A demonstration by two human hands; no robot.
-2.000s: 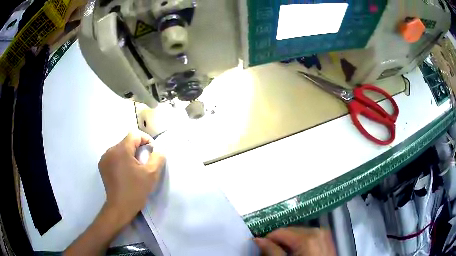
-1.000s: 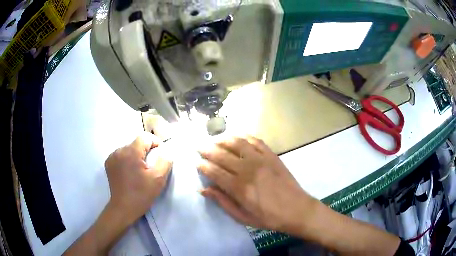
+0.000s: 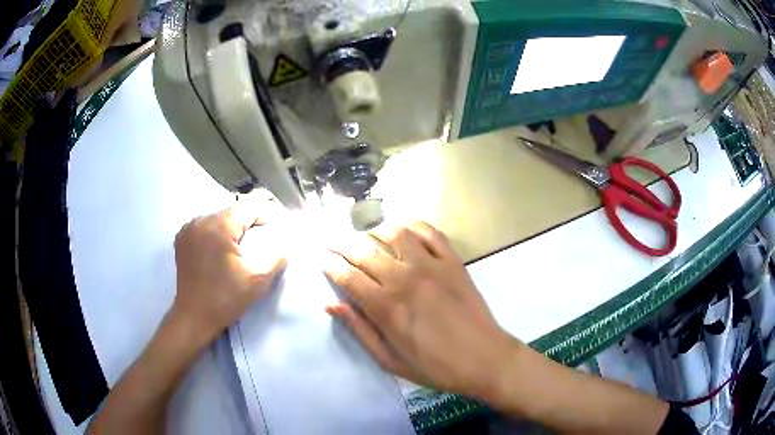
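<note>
The pale fabric [image 3: 314, 357] lies below the sewing machine head [image 3: 297, 102] and hangs over the table's front edge. A thin dark seam edge runs along its left side. My left hand [image 3: 223, 265] grips the fabric's left edge, fingers curled, just left of the needle area. My right hand [image 3: 416, 306] lies on the fabric, palm down, fingers near the presser foot. Bright light washes out the needle and the fabric under it.
Red-handled scissors [image 3: 637, 208] lie on the machine bed [image 3: 501, 200] at the right. Black strips [image 3: 59, 280] lie at the far left, near a yellow basket [image 3: 55, 64]. Tied bundles [image 3: 705, 340] are below right. The green control panel [image 3: 569, 68] is above.
My right hand came up from the front edge onto the fabric beside the needle area. My left hand still holds the fabric. The view has shifted slightly.
</note>
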